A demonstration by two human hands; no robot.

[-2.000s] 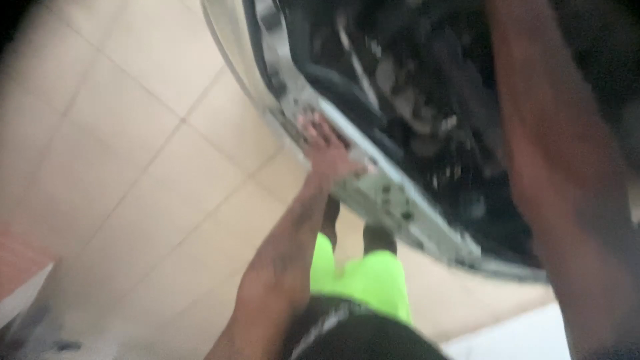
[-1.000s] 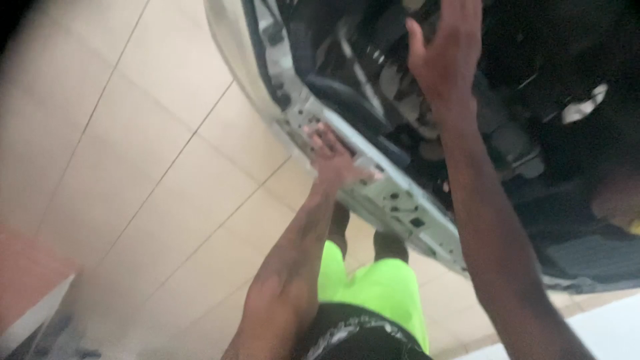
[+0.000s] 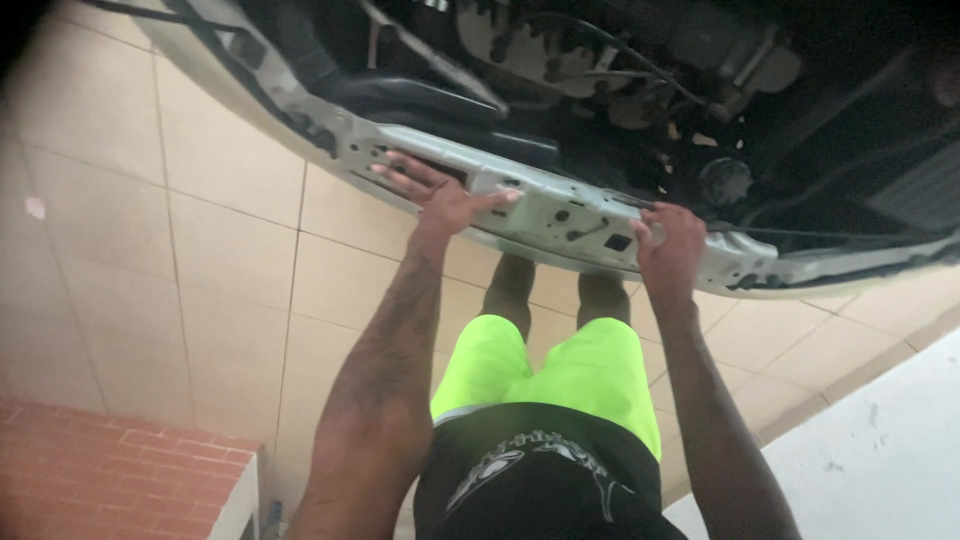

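Observation:
A car's front panel, of pale painted metal with holes in it (image 3: 551, 214), crosses the view in front of my body. My left hand (image 3: 444, 196) lies on it with the fingers spread and holds nothing. Farther right, my right hand (image 3: 670, 244) rests over the same panel, its fingers bent over the inner edge and the thumb on the face. Whether it grips the metal firmly cannot be told. Beyond the panel lies the dark engine bay, with a grey engine part (image 3: 540, 60) and a thin pale rod (image 3: 442, 64).
Beige floor tiles (image 3: 225, 247) spread to the left and under my legs. A red brick-patterned surface (image 3: 112, 472) is at the lower left. At the lower right stands a white wall or surface (image 3: 870, 442). The bumper's curved edge (image 3: 862, 289) runs off to the right.
My right hand has come down from over the engine bay onto the front panel. My left hand has stayed on the panel. The view has turned.

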